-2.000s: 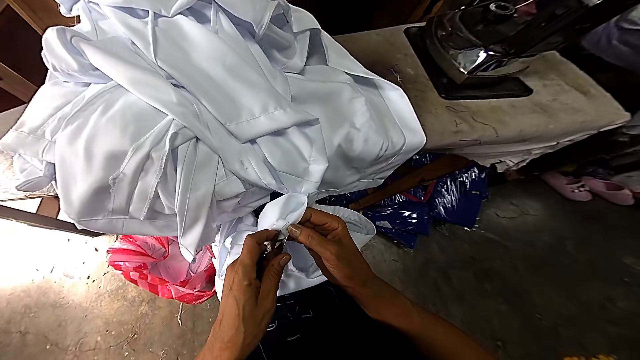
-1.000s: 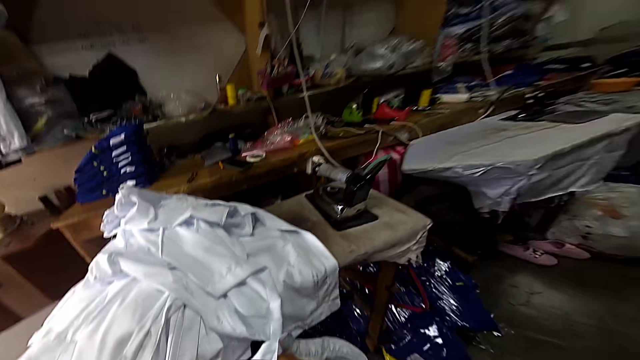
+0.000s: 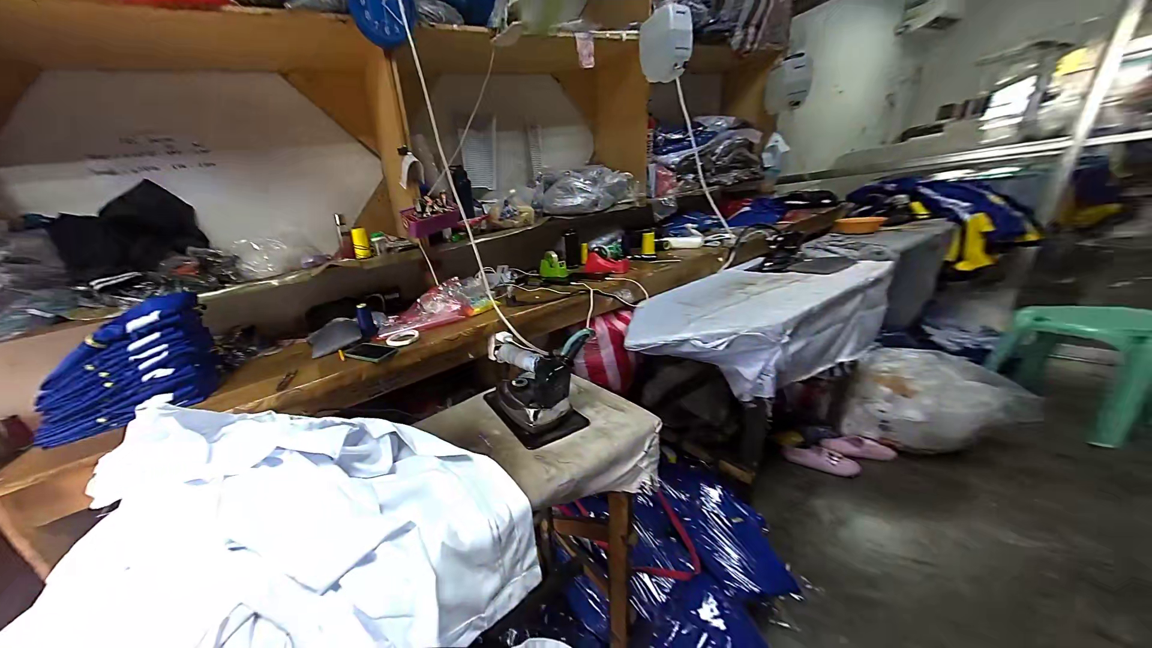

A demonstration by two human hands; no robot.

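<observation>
Neither my left hand nor my right hand shows in the head view now. A large heap of white cloth garments point(image 3: 333, 513) fills the lower left, spread over the near end of a padded ironing table point(image 3: 621, 432). On that table's cover a steam iron point(image 3: 535, 391) rests upright on a dark plate, with a white cord or hose rising from it. A sliver of white cloth point(image 3: 543, 643) shows at the bottom edge. What my hands hold is hidden below the frame.
Folded blue garments point(image 3: 130, 369) are stacked at the left on a long wooden bench point(image 3: 261, 373). Plastic-wrapped blue packs point(image 3: 711, 549) lie under the ironing table. Further right are a second ironing table point(image 3: 765, 301), pink shoes point(image 3: 823, 461), a filled plastic bag point(image 3: 927, 396) and a green stool point(image 3: 1080, 324).
The view has swung up and away from my hands. Two seconds ago both hands were pinching white cloth beside the heap; now they are out of view.
</observation>
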